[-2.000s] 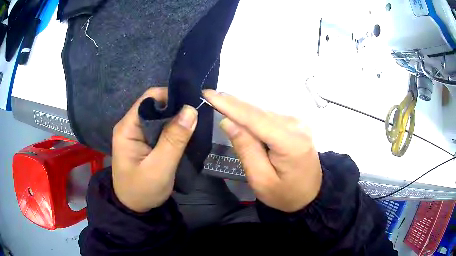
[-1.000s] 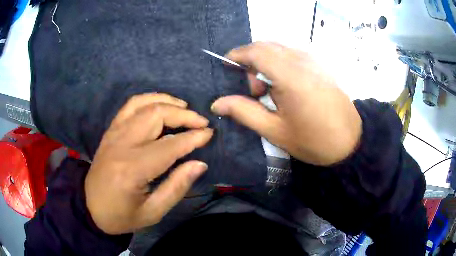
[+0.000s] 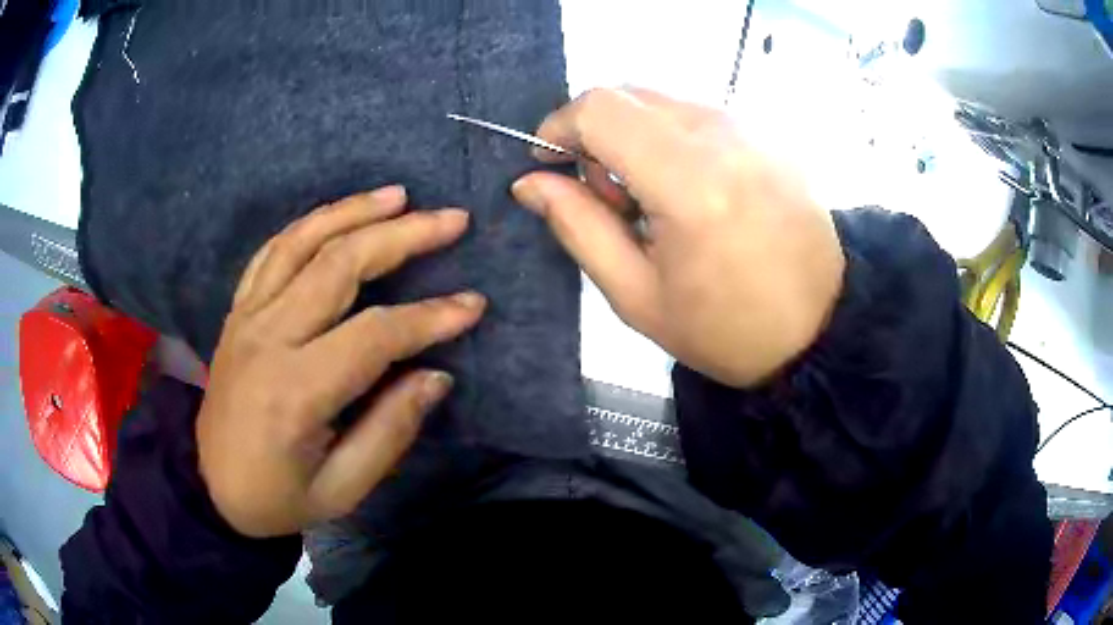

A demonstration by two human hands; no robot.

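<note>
A dark grey garment panel lies flat over the white table, its lower edge hanging towards my lap. A seam line runs down near its right side. A white loose thread lies on it at the upper left. My left hand lies palm down on the panel with fingers spread, holding nothing. My right hand is above the panel's right edge and holds a thin silver pointed tool between thumb and fingers. Its tip points left, over the panel near the seam.
A ruler runs along the table's front edge. A red stool is at the lower left. Yellow-handled shears are at the right, partly behind my sleeve, near metal machine parts. A dark cord crosses the table at the right.
The panel's pinched fold has been let go and the cloth now lies flat, greyer side up. My left hand has opened onto it. My right hand has moved up with the pointed tool.
</note>
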